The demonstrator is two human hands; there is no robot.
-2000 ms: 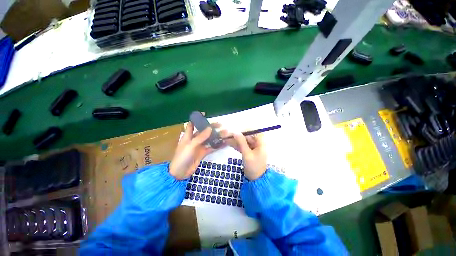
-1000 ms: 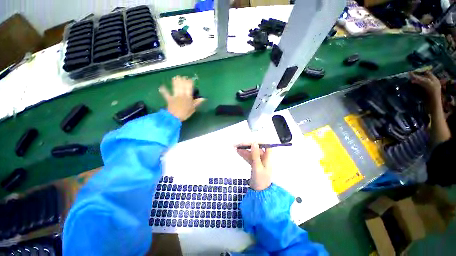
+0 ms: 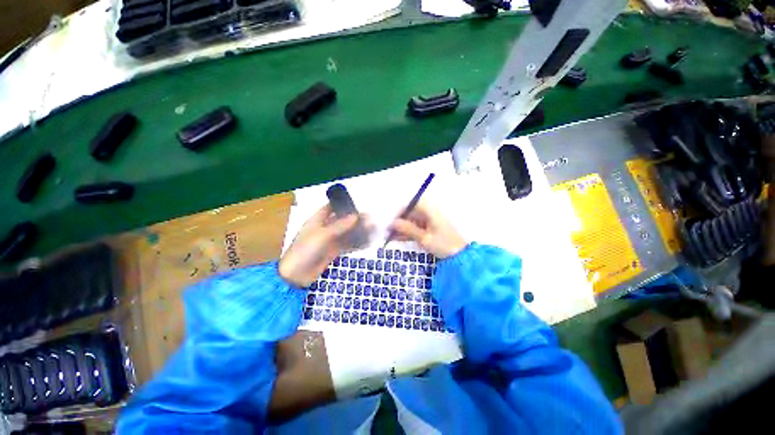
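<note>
My left hand (image 3: 319, 246) holds a black plastic housing (image 3: 341, 200) over the white backing paper, its far end sticking up beyond the fingers. My right hand (image 3: 427, 229) holds a thin dark pen-shaped tool (image 3: 417, 200) like a pencil, its lower end pointing down near the top of the label sheet. The label sheet (image 3: 374, 293) lies just below both hands, with rows of small dark labels. The lower part of the housing is blurred, and whether the tool touches a label cannot be told.
Loose black housings (image 3: 207, 128) lie on the green belt (image 3: 255, 161). A slotted grey metal post (image 3: 518, 85) slants over it. One housing (image 3: 514, 172) lies on the paper at right. Blister trays (image 3: 64, 370) stand lower left, a heap of housings (image 3: 705, 170) far right, an open box (image 3: 654, 353) lower right.
My left hand has come back from the belt to the paper and now holds a housing. My right hand has turned the tool from nearly level to steep, close to the labels. The view has shifted.
</note>
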